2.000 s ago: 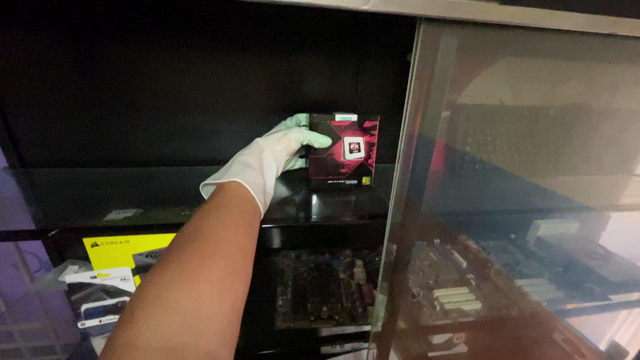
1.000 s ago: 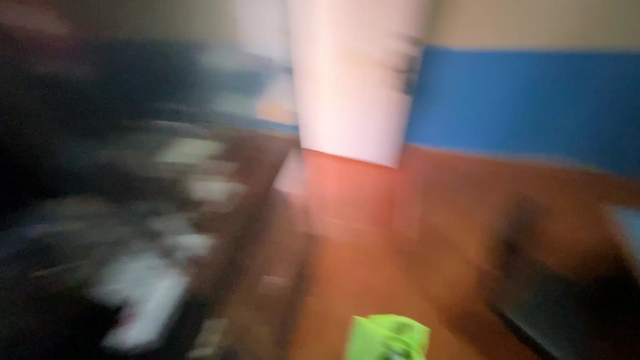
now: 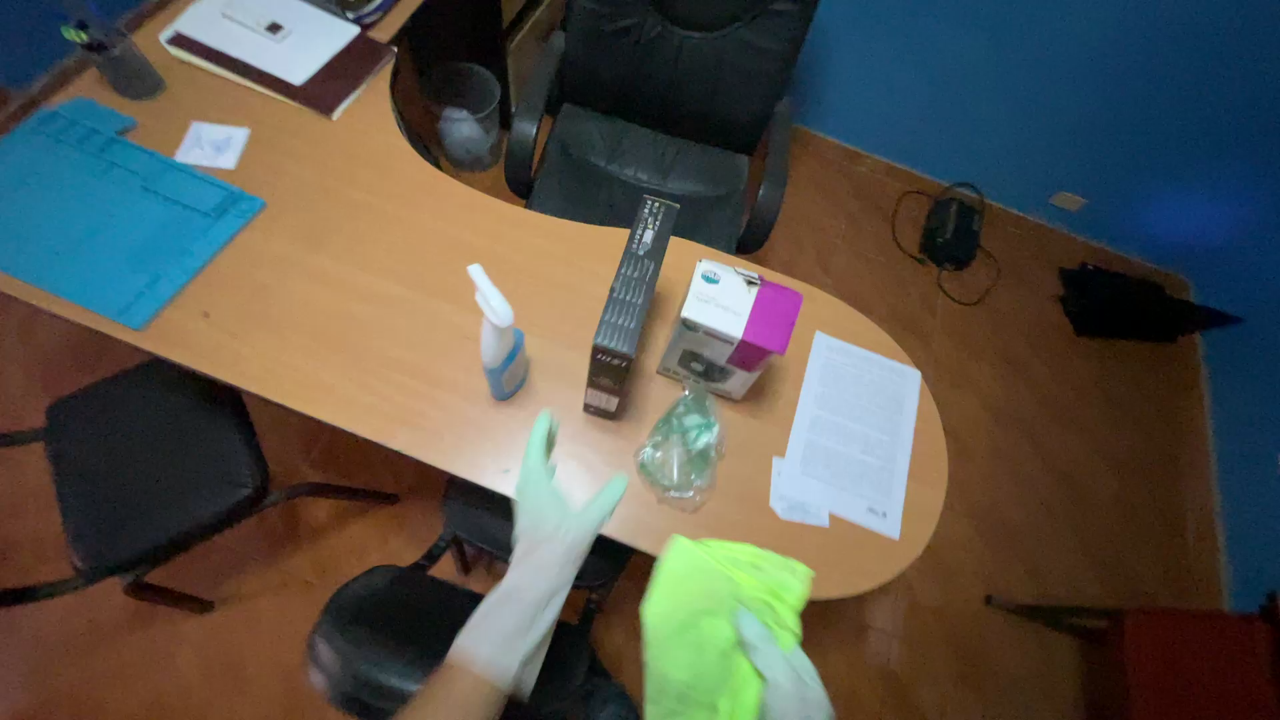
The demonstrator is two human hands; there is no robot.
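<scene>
My left hand (image 3: pixel 560 510), in a pale green and white glove, is over the table's near edge with fingers spread and nothing in it. It is below a spray bottle (image 3: pixel 503 350) of blue liquid. My right hand (image 3: pixel 782 670), gloved too, grips a neon yellow cloth (image 3: pixel 715 620) at the bottom of the view. Beyond the hands, a dark MSI box (image 3: pixel 630 310) stands on its narrow side beside a white and magenta box (image 3: pixel 728 325). A clear plastic bag with something green inside (image 3: pixel 683 447) lies in front of the boxes.
Printed sheets (image 3: pixel 855 430) lie at the right end of the wooden table (image 3: pixel 370 300). A blue mat (image 3: pixel 110 210), a pen cup (image 3: pixel 128 68) and a folder (image 3: pixel 345 80) are at left. Black chairs (image 3: pixel 150 450) flank the table; a waste bin (image 3: pixel 470 115) is behind it.
The view has swung from a glass-fronted shelf to the table. Two seconds ago my left hand held a red and black box on the shelf; now that hand holds nothing.
</scene>
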